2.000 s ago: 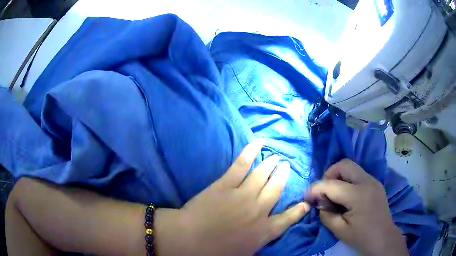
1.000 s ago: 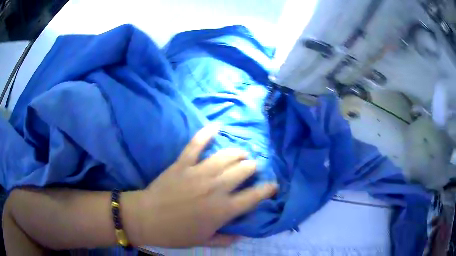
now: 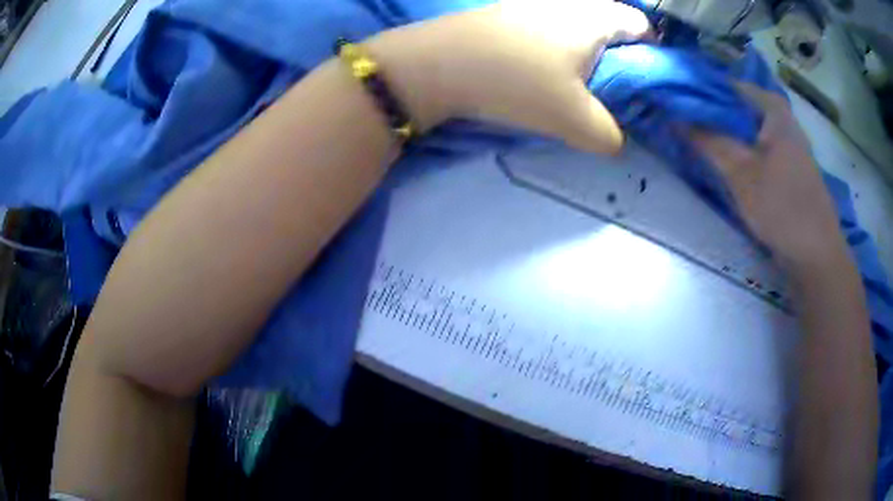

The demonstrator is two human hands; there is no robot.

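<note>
The blue garment (image 3: 215, 59) lies bunched along the top and left, with a flap hanging over the table's front edge below my left forearm. My left hand (image 3: 548, 73) is on the garment near the machine head, thumb apart from the other fingers; its fingertips lie at the cloth by the bright light. My right hand (image 3: 754, 161) is blurred and holds a bunched fold of the garment at the upper right. The needle area of the sewing machine (image 3: 710, 20) is at the top edge, largely cut off.
The white table (image 3: 578, 264) has a printed ruler (image 3: 548, 357) along its front edge. The machine bed plate (image 3: 627, 196) is set in the table under the hands. A cream tension knob (image 3: 801, 34) is at the upper right. Dark space lies below the table edge.
My left hand has moved up and right toward the machine. My right hand, out of sight one second ago, is back on the cloth. The garment has shifted up, uncovering the bed plate and ruler.
</note>
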